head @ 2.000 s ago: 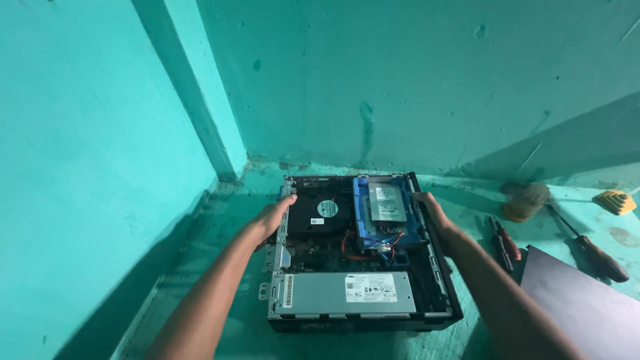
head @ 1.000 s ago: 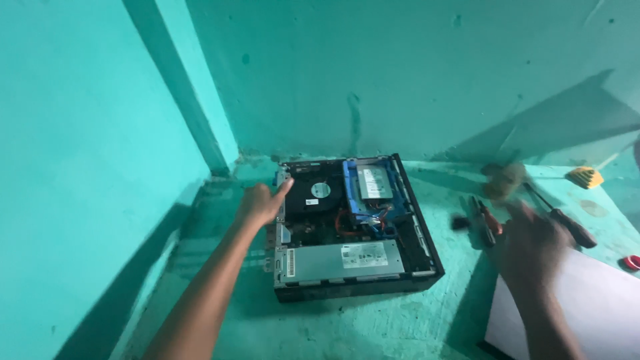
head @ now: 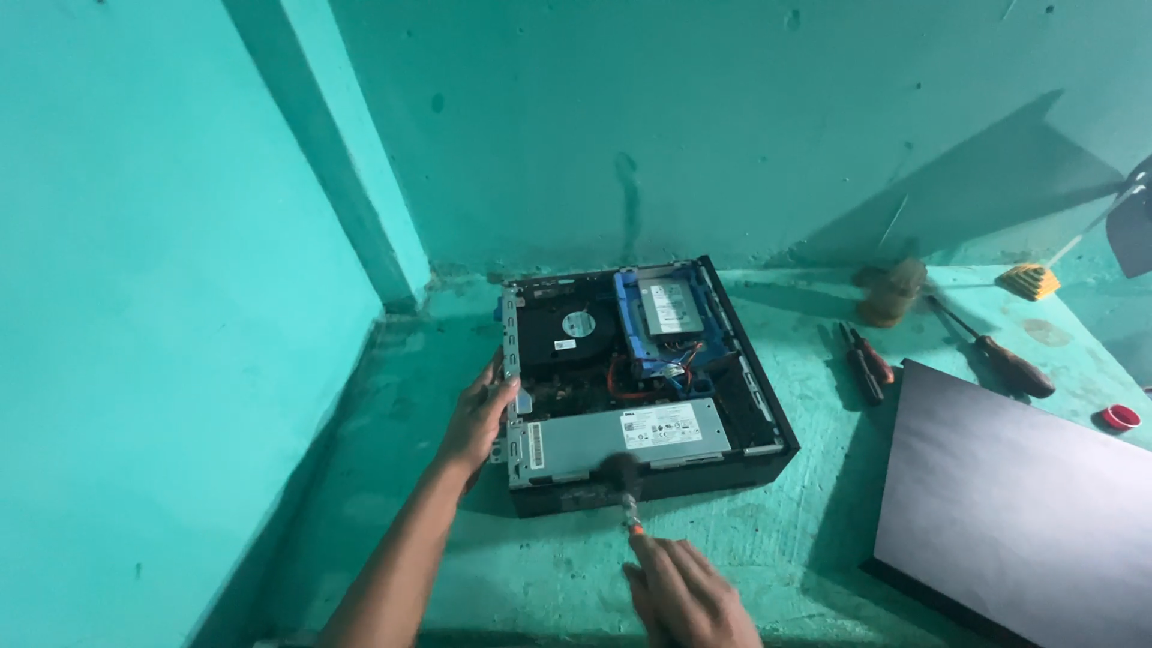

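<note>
An opened desktop computer case (head: 650, 481) lies flat on the green surface. Inside it are a black fan shroud (head: 562, 355), a hard drive (head: 670, 308) in a blue caddy, and a silver power supply (head: 585, 441) at the near side. My left hand (head: 477, 418) grips the case's left edge, thumb on top. In my right hand (head: 688, 585) is a brush (head: 623, 477) with dark bristles and an orange part on its handle; the blurred bristles are at the near edge of the case, by the power supply.
Right of the case lie pliers (head: 871, 360), another dark-handled tool (head: 864, 373) and a screwdriver (head: 1017, 367). A metal cover panel (head: 1017, 504) is at the lower right, beside a red ring-shaped cap (head: 1120, 417). Farther back are a blurred brownish container (head: 891, 295) and a yellow object (head: 1029, 281). Walls stand behind and left.
My right hand was on the case's right edge, then over the tools; now it is at the near edge holding the brush. My left hand has moved nearer along the left edge.
</note>
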